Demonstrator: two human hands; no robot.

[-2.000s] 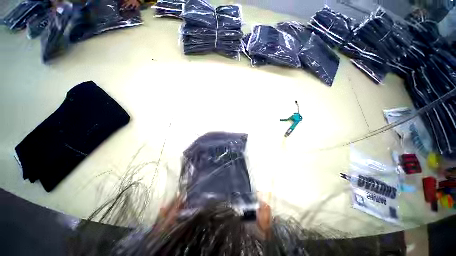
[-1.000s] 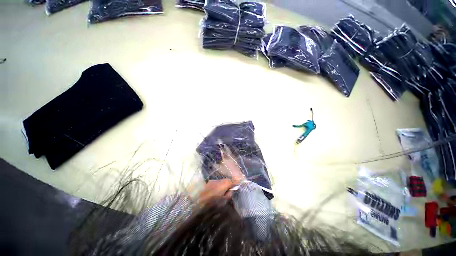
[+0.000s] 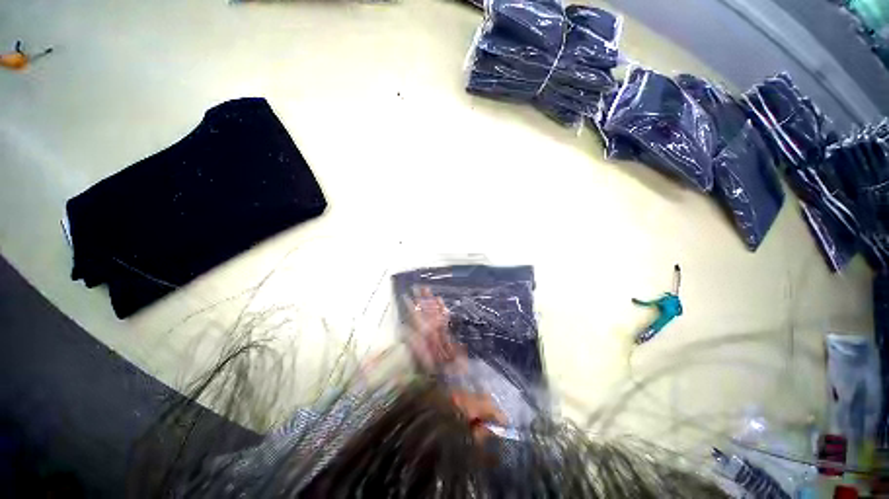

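Observation:
Bagged dark trousers (image 3: 497, 307) lie on the table in front of me, shiny under clear plastic. My right hand (image 3: 434, 331) is blurred and stretched flat over their left side, its pale sleeve coming from the lower right. I cannot tell if it is inside the bag or on top. My left hand (image 3: 476, 411) is at the near edge of the bag, pinching it, partly hidden by hair. A folded pair of black trousers (image 3: 200, 205) lies unbagged at the left.
A teal air blow gun (image 3: 663, 310) lies right of the bag. An orange tool (image 3: 15, 60) is at the far left. Tied bundles (image 3: 541, 58) and loose bagged trousers (image 3: 658, 127) line the far side. Printed empty bags (image 3: 755, 478) and a red checked item (image 3: 831, 453) are at the lower right.
Both hands have come from the near corners of the bag to its left part and near edge. The bag's far edge now lies straighter. The view has swung left.

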